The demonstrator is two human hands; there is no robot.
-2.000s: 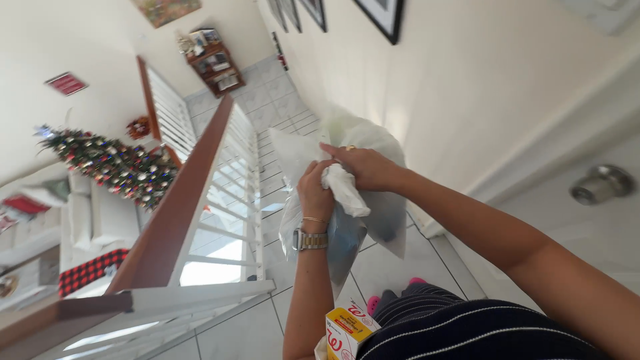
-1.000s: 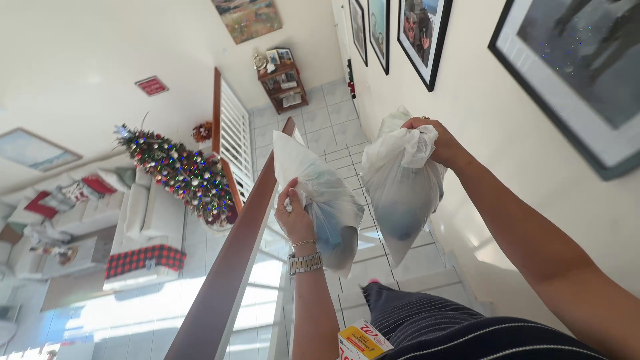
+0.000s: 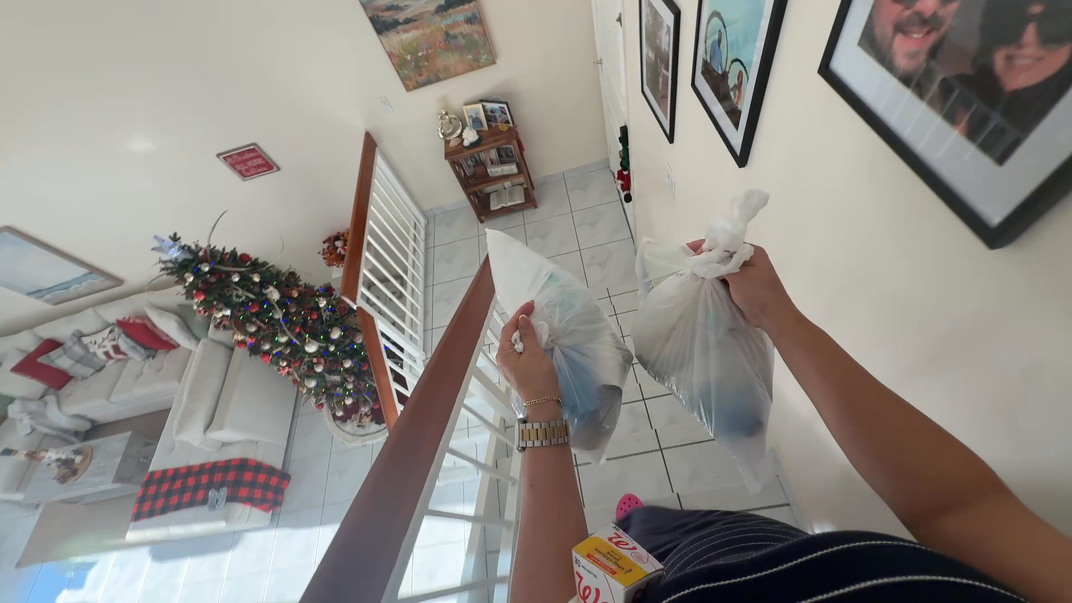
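Observation:
A full, translucent white plastic bag hangs from my left hand, whose fingers pinch its gathered neck. My right hand grips a second white plastic bag just below its knotted top. Dark and bluish contents show through both bags, but I cannot tell what they are. The two bags hang side by side with a narrow gap between them. A small white and yellow cardboard box with red print sits against my left forearm, by my striped dark clothing; what holds it is hidden.
A brown wooden handrail with white balusters runs along my left. Framed pictures hang on the right wall. Tiled steps and floor lie below me. Farther off stand a wooden shelf, a decorated Christmas tree and a sofa.
My hands were together at the bags' necks two seconds ago; they have moved apart, one bag in each. The view has shifted, showing more of the wall pictures and living room.

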